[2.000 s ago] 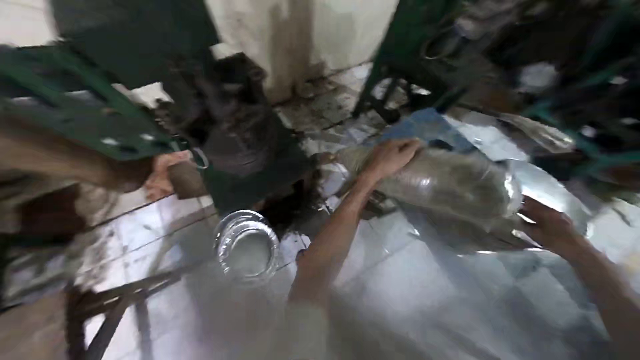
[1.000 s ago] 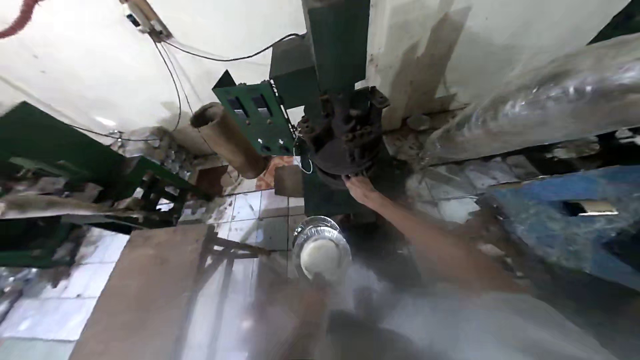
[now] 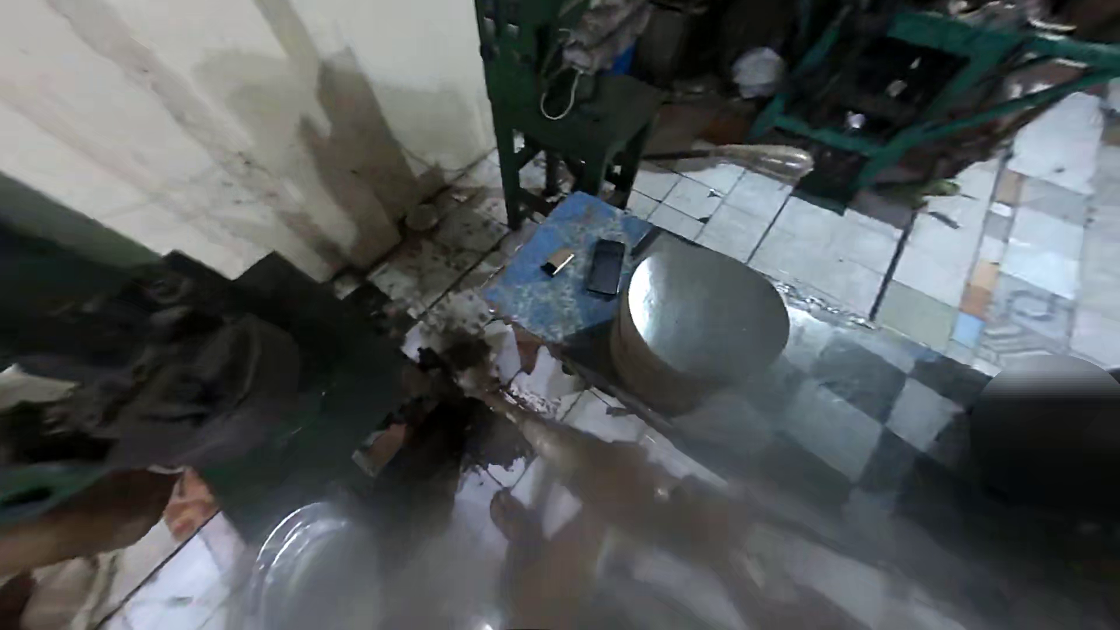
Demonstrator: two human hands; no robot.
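Neither of my hands can be made out. Blurred bare limbs [image 3: 604, 472] cross the lower middle; whether they are arms or legs is unclear. A short, wide cylinder with a shiny metal top [image 3: 709, 315] stands beside a worn blue board [image 3: 542, 302]. On that board lie a dark phone-like device [image 3: 605, 267] and a small box-like item [image 3: 557, 262]. At the lower left, a round metal pan [image 3: 311, 569] appears through haze. Above it is a dark, blurred machine part [image 3: 201, 385]. No hand is seen touching any of these.
A green metal stand [image 3: 569, 114] is near the stained wall [image 3: 367, 140]. Green framing [image 3: 945, 122] stands at upper right. Broken tiles and dark debris [image 3: 464, 359] cover part of the floor. A dark round object [image 3: 1050, 429] is at the right edge, a brown tube-like form [image 3: 83, 516] at lower left.
The view has swung widely. Two seconds ago both hands were on a plastic-wrapped roll; one second ago a hand was at the dark machine. Neither hand is plainly visible now, nor is the roll.
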